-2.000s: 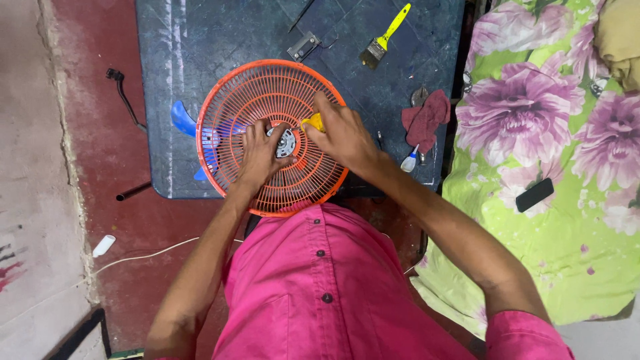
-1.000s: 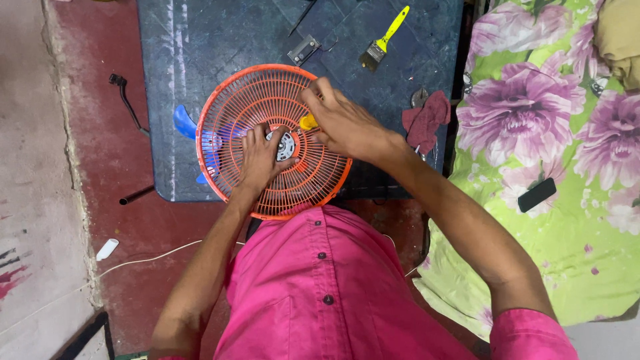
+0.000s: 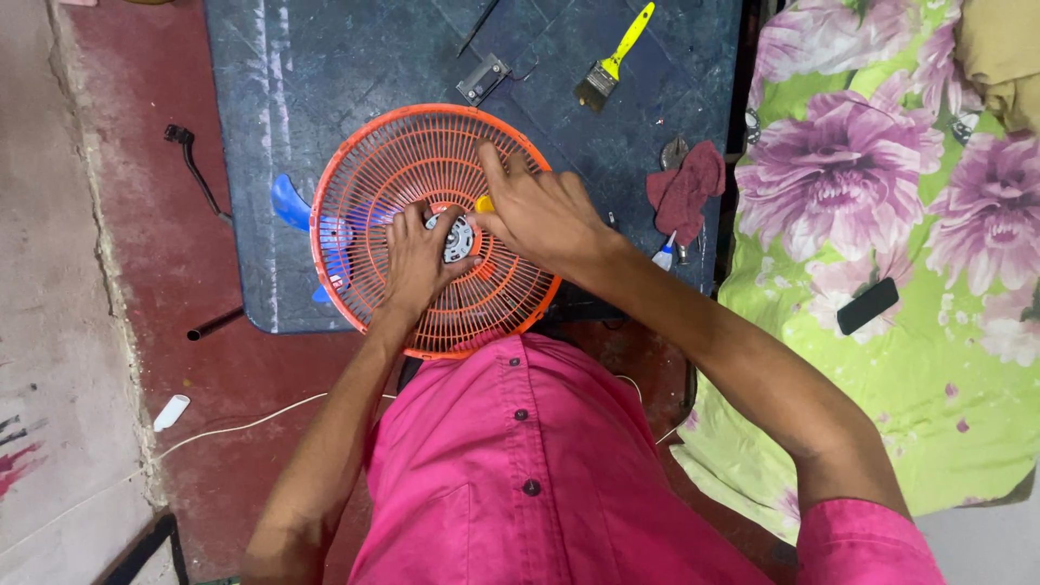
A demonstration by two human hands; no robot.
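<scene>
An orange fan grille lies at the table's near edge, against my shirt. My left hand holds a round grey metal motor part at the grille's centre, fingers and thumb around it. My right hand is over the right side of the grille, its thumb and fingers on a yellow handle beside the metal part; the handle's far end is hidden. Blue fan blades show beneath and left of the grille.
On the dark table lie a yellow-handled paintbrush, a small metal part, a dark red cloth and a small bottle. A phone lies on floral fabric at right. A white cable crosses the floor.
My right hand has shifted its grip about the yellow handle, its fingers now extended over the grille. My left hand stays at the centre on the metal part.
</scene>
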